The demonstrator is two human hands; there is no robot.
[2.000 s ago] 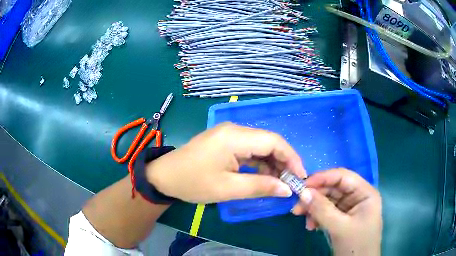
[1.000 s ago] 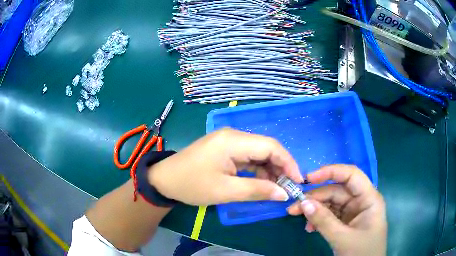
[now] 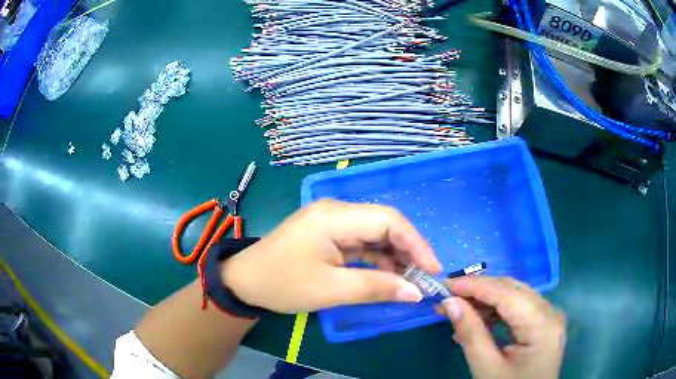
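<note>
A small clear connector (image 3: 424,281) is between the fingertips of both hands, above the blue tray (image 3: 496,215). My left hand (image 3: 333,259) pinches its left end between thumb and forefinger. My right hand (image 3: 504,318) pinches at its right end, where a short grey piece, possibly cable, shows; its rest is hidden by the fingers. A small black-and-white item (image 3: 468,270) shows just above my right fingers, over the tray. White specks lie in the tray. Orange-handled scissors (image 3: 215,226) lie left of the tray, blades slightly open, near my left wrist.
Grey cables (image 3: 356,89) are piled behind the tray. Loose clear connectors (image 3: 141,126) and a crumpled clear bag (image 3: 73,58) lie at left. A metal machine (image 3: 585,81) marked "809D", with blue air hoses (image 3: 559,81) and a pale tube (image 3: 593,55), stands at right.
Both hands still hold the connector; my right fingers have shifted slightly down. The black-and-white item now shows more fully. The table's things sit slightly lower at left as the view shifts.
</note>
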